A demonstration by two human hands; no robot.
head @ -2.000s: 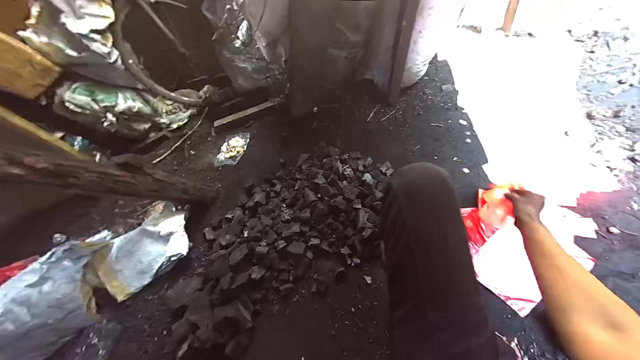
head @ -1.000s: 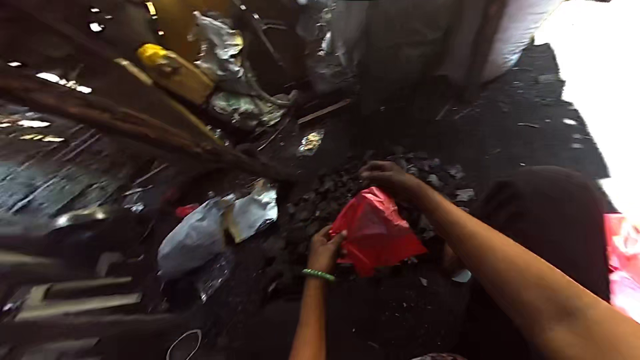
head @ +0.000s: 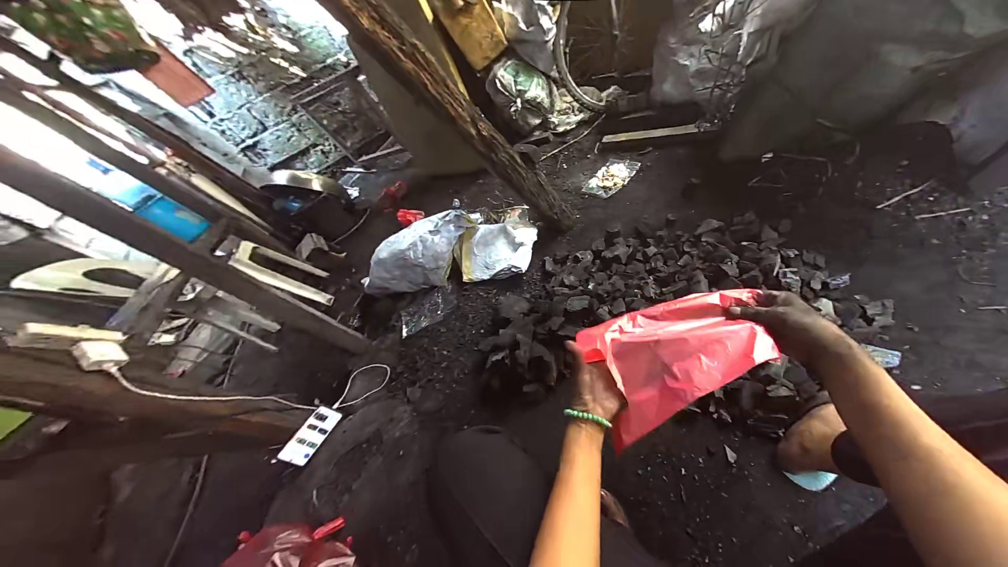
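Note:
A red plastic bag (head: 681, 354) is stretched between my two hands, above the near side of a heap of black charcoal pieces (head: 654, 264). My left hand (head: 596, 386), with a green bead bracelet at the wrist, grips the bag's left end; part of its fingers is hidden by the plastic. My right hand (head: 791, 319) pinches the upper right corner between thumb and fingers. Whether the bag's mouth is spread cannot be told. Another red plastic bag (head: 291, 547), tied at the top, lies at the bottom edge, left of my knee.
A white power strip (head: 309, 435) with a cord lies at the left. Beyond the heap stand a slanting wooden post (head: 472, 118) and a crumpled silvery sack (head: 417, 252). A small clear packet (head: 612, 177) lies on the dark ground. Wooden beams (head: 181, 252) cross the left side.
My right hand was at red plastic on the right two seconds ago; one second ago both hands held a red bag over the charcoal. Now the bag is spread wider between them. The view has swung left.

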